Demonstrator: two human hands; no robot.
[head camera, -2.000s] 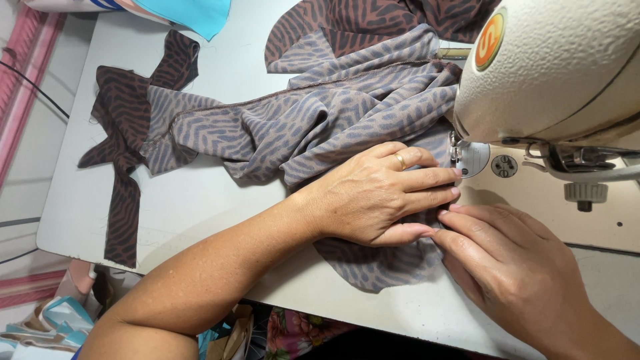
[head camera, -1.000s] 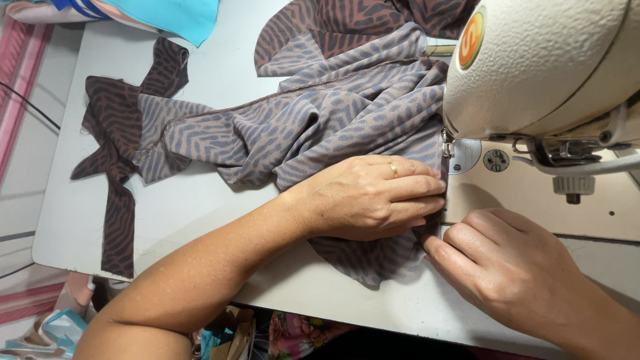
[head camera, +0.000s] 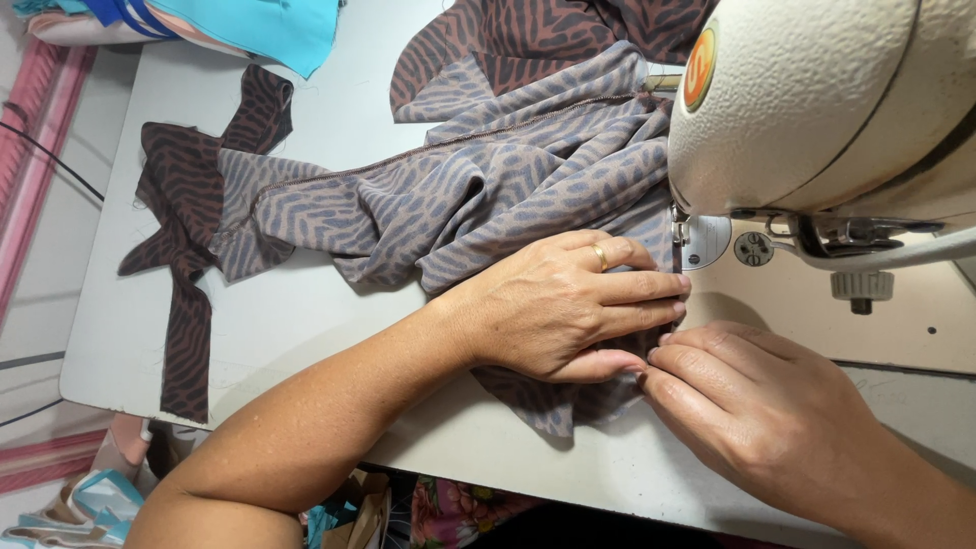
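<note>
A sewing machine's cream head (head camera: 793, 99) stands at the right, its metal presser foot (head camera: 679, 229) resting at the edge of an animal-print fabric (head camera: 473, 198). The fabric lies bunched to the left of the foot, paler side up, with a stitched seam along it. My left hand (head camera: 579, 305), with a gold ring, lies flat on the fabric just in front of the foot. My right hand (head camera: 740, 404) pinches the fabric's edge between thumb and fingers, close to my left thumb. The fingertips partly hide that edge.
A dark print strip (head camera: 187, 343) trails over the white table (head camera: 107, 320) at the left. Turquoise cloth (head camera: 259, 27) lies at the top left. Below the table's front edge are fabric scraps (head camera: 107, 503) and floral cloth (head camera: 465, 507). A knurled knob (head camera: 862, 286) hangs beside the machine head.
Beside the foot, a dark strip along the fabric's edge shows that was not plain two seconds ago. My right hand has shifted slightly and remains beside the left.
</note>
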